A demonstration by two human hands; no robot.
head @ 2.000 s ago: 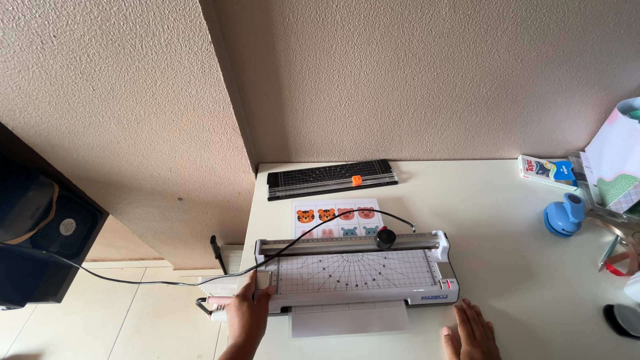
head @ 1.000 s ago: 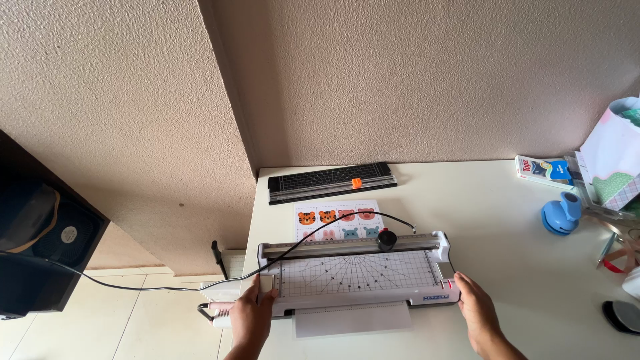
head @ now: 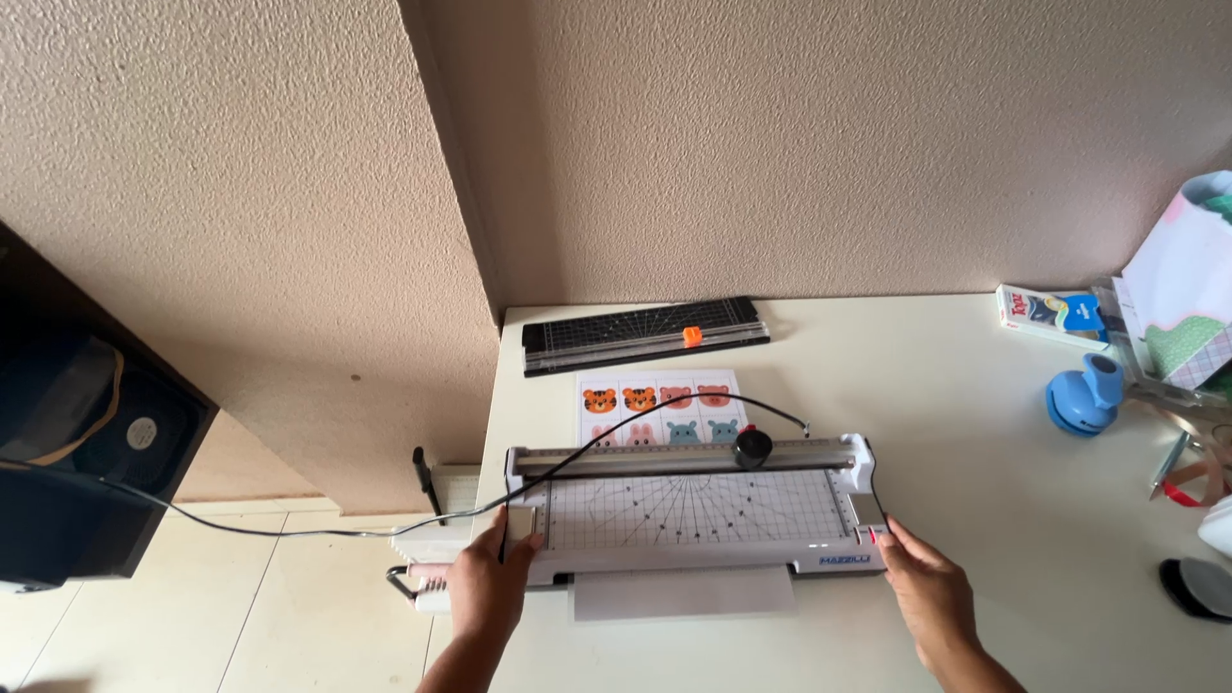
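Observation:
A white laminator with a built-in paper trimmer [head: 674, 510] lies on the white table, its grid-marked bed facing up and a black round cutter knob [head: 753, 448] on its rail. My left hand [head: 489, 587] grips its left end. My right hand [head: 929, 587] holds its right end, with the thumb by a small red switch. A pale sheet [head: 683, 592] sticks out from the machine's near side. Behind the machine lies a sheet of printed animal faces [head: 657, 397], its lower part hidden. A black cable [head: 630, 421] arches over the machine.
A black paper trimmer [head: 645, 332] with an orange slider lies near the wall. At right are a small printed box [head: 1054, 316], a blue craft punch [head: 1085, 395], scissors or ribbon-like red items and a black-and-grey object [head: 1196, 589]. A dark cabinet [head: 87, 385] stands at left.
My right hand has moved from the table beside the machine's near right corner up onto its right end. My left hand has stayed at the left end.

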